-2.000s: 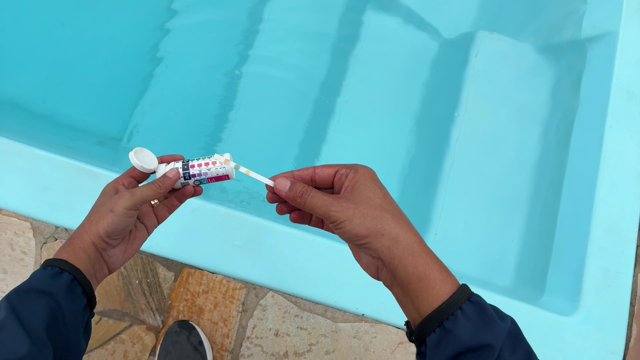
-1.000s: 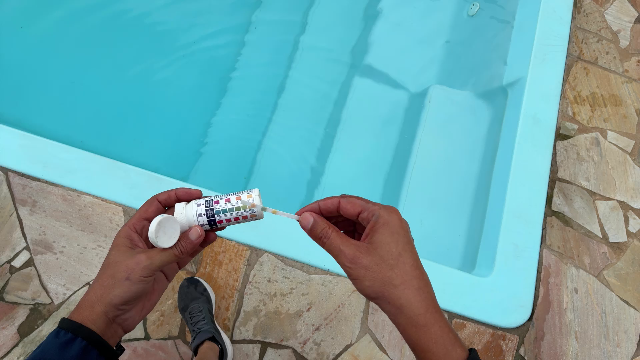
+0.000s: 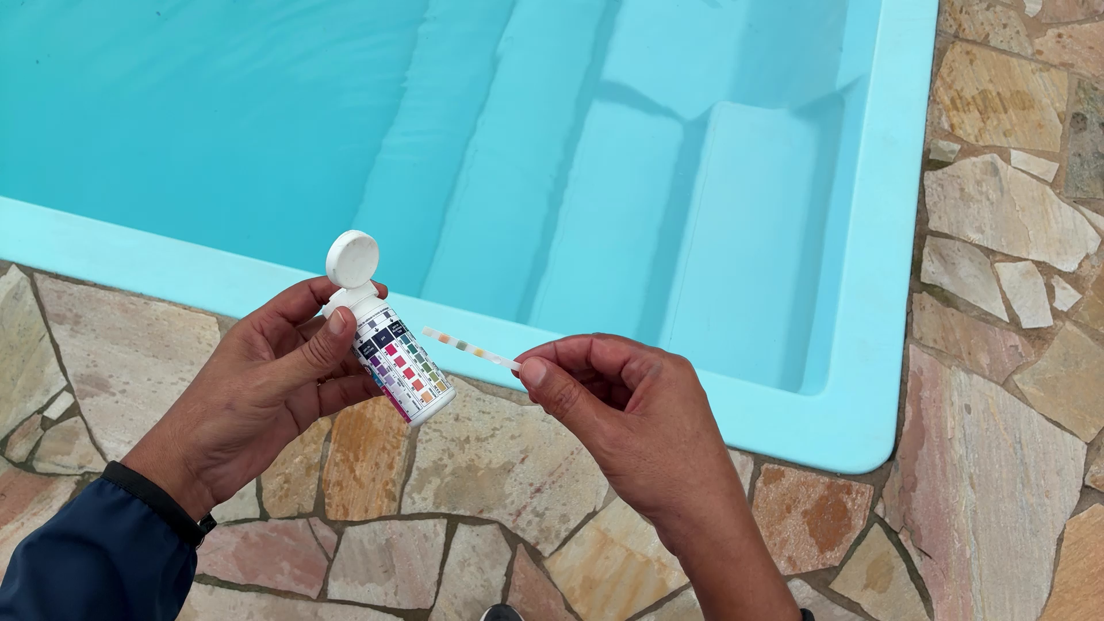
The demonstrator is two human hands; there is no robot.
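My left hand (image 3: 267,379) grips a white plastic test-strip bottle (image 3: 404,366) at its neck. The bottle tilts, base down to the right, and its color chart of small squares faces up. Its white flip-top lid (image 3: 353,259) hangs open at the upper end. Between thumb and forefinger, my right hand (image 3: 617,401) pinches the end of a thin white test strip (image 3: 470,348) with several small pads in beige, orange, green and yellow. The strip's free end points left, close beside the bottle's chart, apart from it as far as the view shows.
Beyond my hands lies a light-blue swimming pool with water over its molded steps (image 3: 612,207). The pool's rim (image 3: 776,423) runs below and to the right, with a rounded corner. Irregular stone paving (image 3: 509,457) surrounds it. A shoe tip (image 3: 501,612) shows at the bottom edge.
The bottle has turned from lying nearly level to slanting down to the right, its lid now at the top. The strip, earlier near the bottle's base end, is now beside its chart. The view has shifted.
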